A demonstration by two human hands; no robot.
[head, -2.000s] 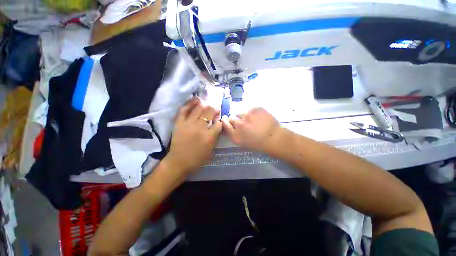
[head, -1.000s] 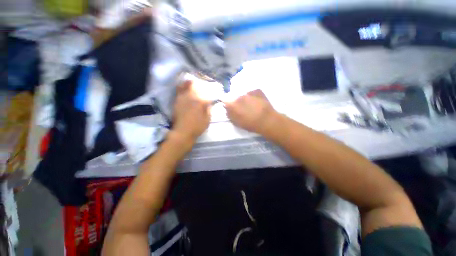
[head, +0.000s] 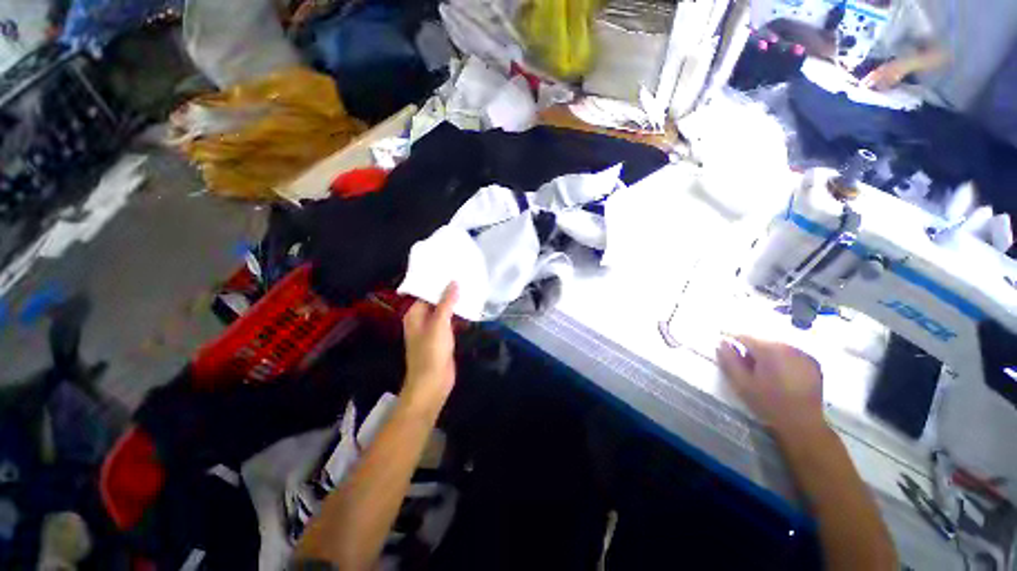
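My left hand [head: 432, 340] holds the edge of a white cloth piece [head: 448, 265] at the table's left front edge. White and black garment pieces [head: 524, 248] lie bunched beside it, against a large black panel [head: 402, 212]. My right hand [head: 775, 379] is over the brightly lit machine bed, left of and below the needle area; its fingers are curled, and whether they hold anything is unclear. A thin dark curved line, perhaps thread, shows near its fingertips. The sewing machine head [head: 831, 251] stands beyond it.
A smartphone [head: 904, 383] lies on the bed at right, with snips [head: 929, 505] beyond my right hand. A red crate [head: 273, 335] is below left. Striped pieces [head: 346, 446] hang at lap level. Ochre cloth [head: 273, 128] lies on the left. Another person's hand [head: 901, 69] shows at top right.
The view has turned left. My hands have moved apart: the left from the needle area to the white cloth at the table's left edge; the right remains over the bed.
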